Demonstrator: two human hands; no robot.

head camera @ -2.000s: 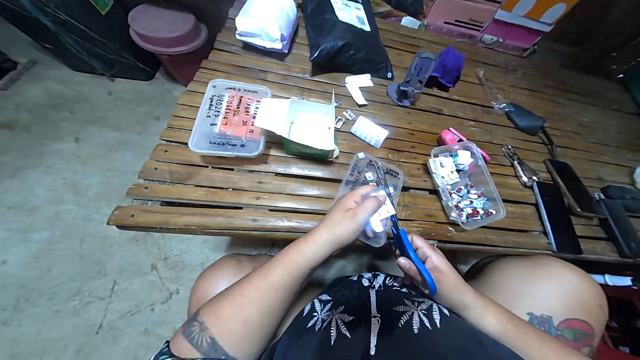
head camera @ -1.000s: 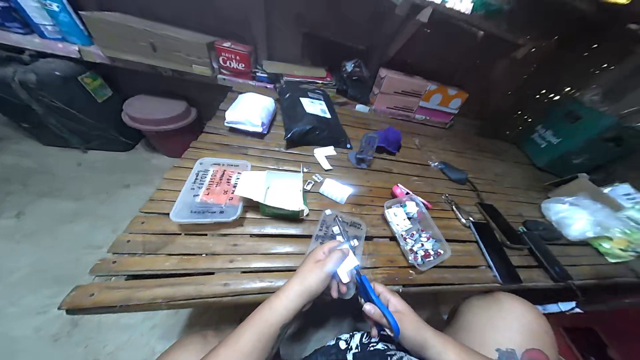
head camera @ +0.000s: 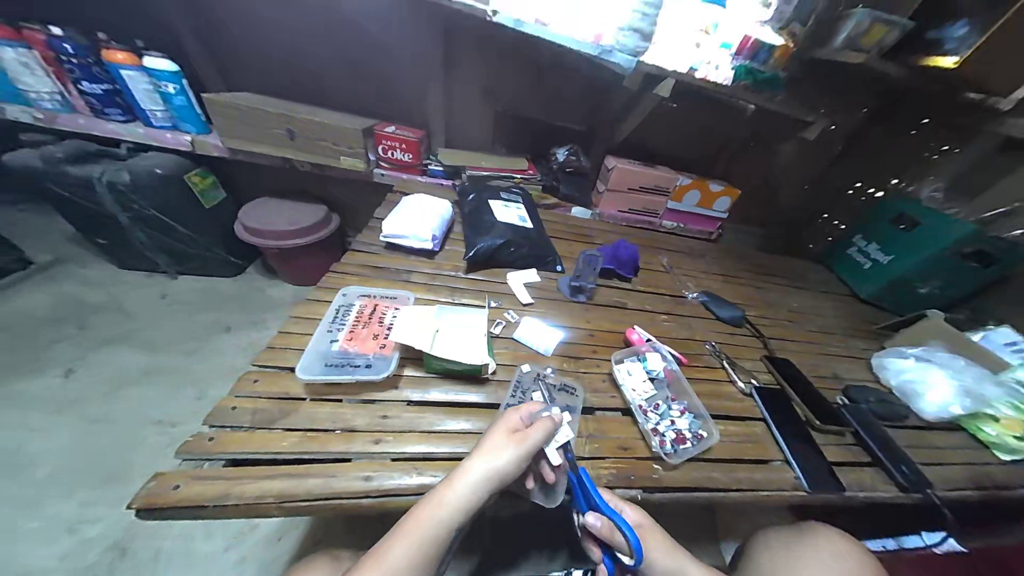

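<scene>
My left hand (head camera: 524, 440) pinches a small white blister strip (head camera: 559, 436) over a clear plastic lid (head camera: 549, 485) with handwriting, at the slatted bamboo table's front edge. In my right hand (head camera: 620, 532) are blue-handled scissors (head camera: 592, 500), their blades beside the strip; whether the blades touch it is unclear. Right of my hands, a clear plastic tub (head camera: 708, 438) holds cut blister pieces with red and dark capsules. A white blister sheet (head camera: 538, 335) lies beyond the lid, near small cut pieces (head camera: 498, 326). An opened green and white carton (head camera: 458, 364) lies to the left.
Left on the table (head camera: 264, 484) is a labelled plastic container (head camera: 356, 368). A black parcel (head camera: 512, 236), white bundle (head camera: 418, 222) and purple cloth item (head camera: 620, 258) sit farther back. Phones (head camera: 796, 440), nail clippers or pliers (head camera: 732, 368) and a plastic bag (head camera: 928, 384) are at right.
The view has tilted up, showing the shelves and back wall. My left hand still holds the white strip and my right hand still holds the scissors.
</scene>
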